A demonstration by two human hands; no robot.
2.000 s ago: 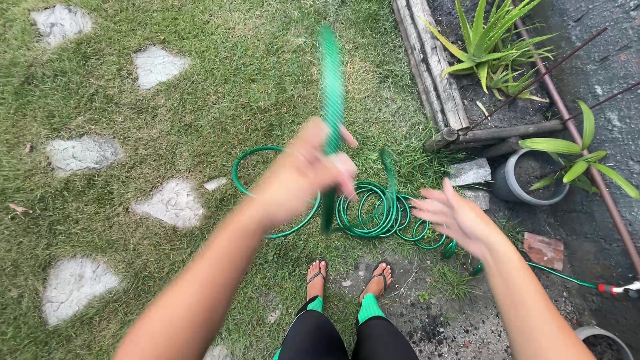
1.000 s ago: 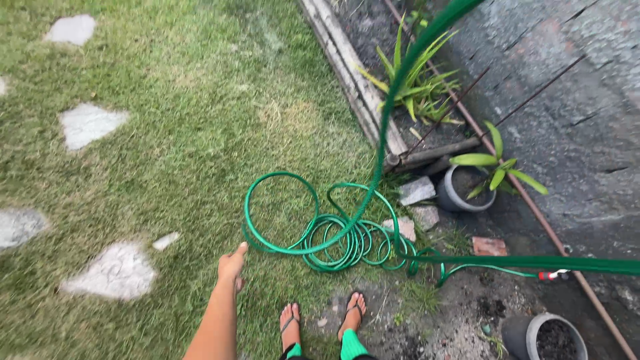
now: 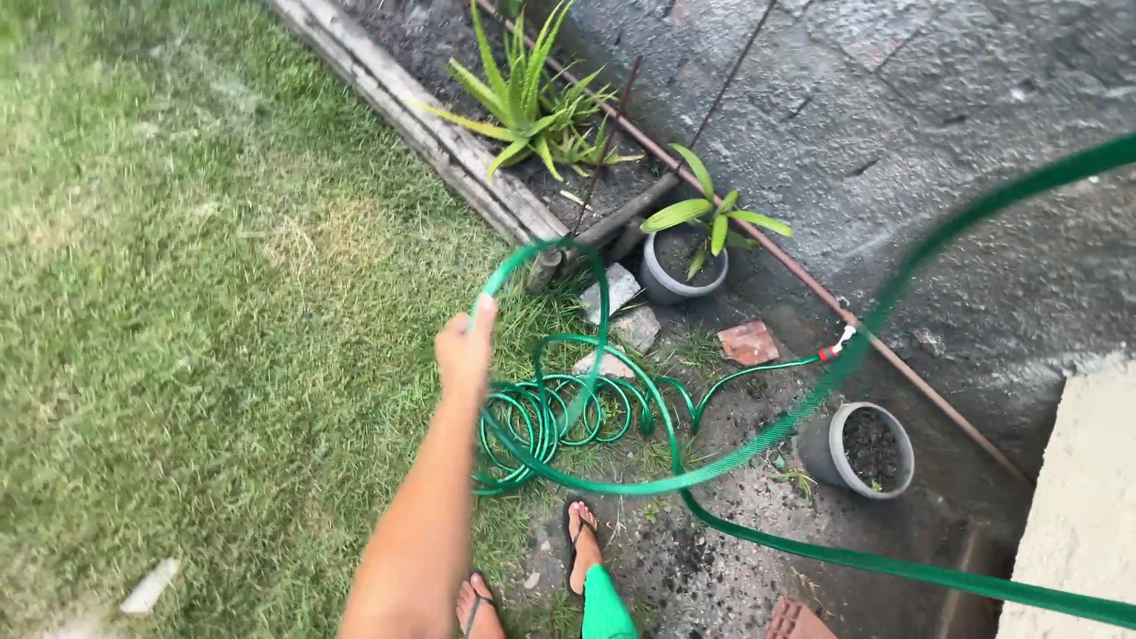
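My left hand [image 3: 465, 351] is raised over the grass, closed on a green garden hose [image 3: 657, 485]. From it the hose loops up and down, then sweeps right in a wide curve and leaves the view at the right edge. A second stretch runs out at the lower right. Below my hand, more of the hose lies in loose coils [image 3: 524, 435] on the ground, with a thin end joined to a red and white tap fitting [image 3: 836, 344] at the wall pipe. My right hand is out of the frame.
A wooden log border [image 3: 426, 133] edges a bed with an aloe plant [image 3: 524, 115]. A potted plant [image 3: 683, 266], stone pieces [image 3: 612, 297], a brick [image 3: 748, 343] and a soil-filled pot [image 3: 859, 450] stand near the rough wall [image 3: 887, 177]. My feet in flip-flops are beside the coils.
My left hand, with the hose in it, has risen from beside the coils. My right hand, seen two seconds ago with its fingers spread, has left the frame. The view has turned toward the wall.
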